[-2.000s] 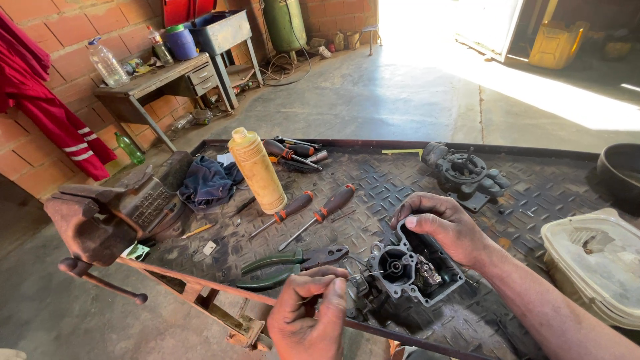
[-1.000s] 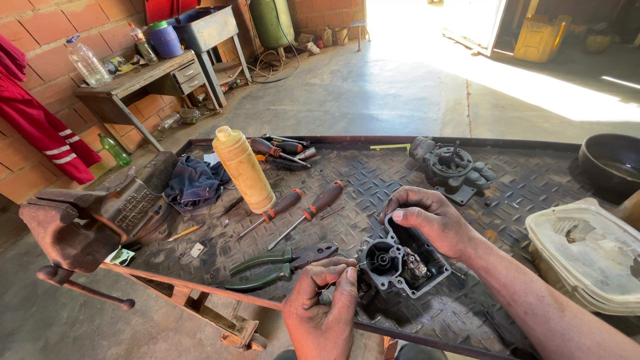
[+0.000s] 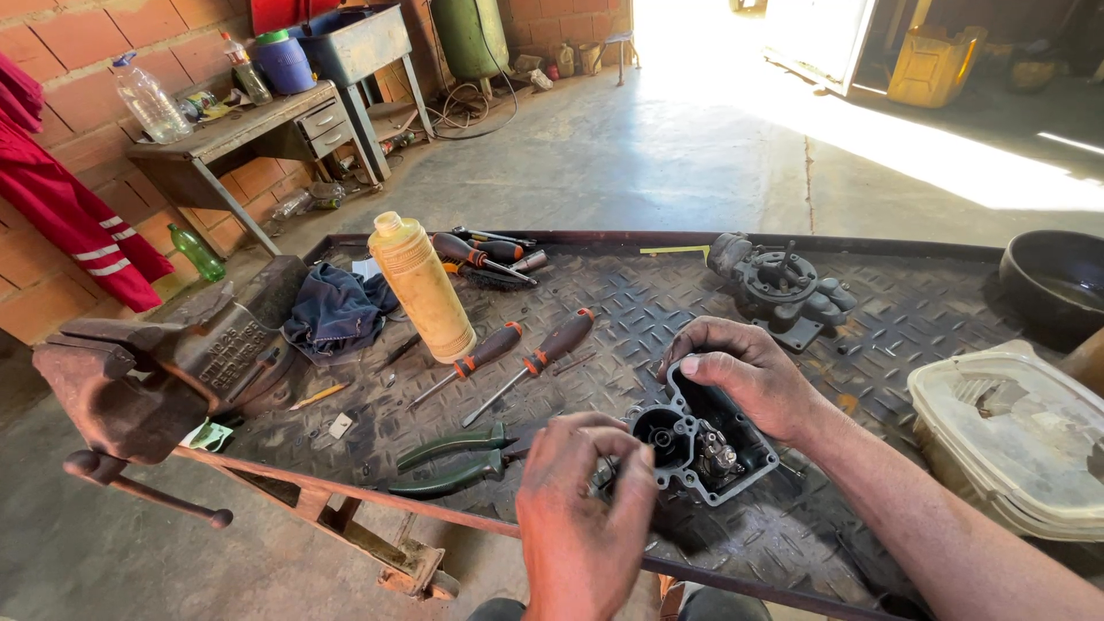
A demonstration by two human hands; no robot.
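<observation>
A carburetor body point(image 3: 714, 444) of grey metal, with a round bore and an open chamber, is tilted above the diamond-plate bench. My right hand point(image 3: 750, 379) grips its far edge, thumb on the rim. My left hand point(image 3: 586, 509) is at its left side, thumb and fingertips bent close together; whether something small is between them cannot be made out. Green-handled pliers point(image 3: 453, 461) lie just left of that hand, their jaws partly hidden behind it. Two screwdrivers point(image 3: 556, 341) with orange and dark handles point(image 3: 492, 349) lie beyond the pliers. Another carburetor part point(image 3: 780, 289) sits farther back.
A bench vise point(image 3: 164, 379) is at the left, beside a dark cloth point(image 3: 336, 310) and a yellowish plastic bottle point(image 3: 423, 289). More hand tools point(image 3: 487, 254) lie behind the bottle. At the right are a lidded plastic container point(image 3: 1013, 431) and a black bowl point(image 3: 1056, 280). The bench has a raised rim point(image 3: 604, 235).
My left hand has come up from the bench's front edge to the left side of the carburetor body. My right hand keeps hold of the body throughout.
</observation>
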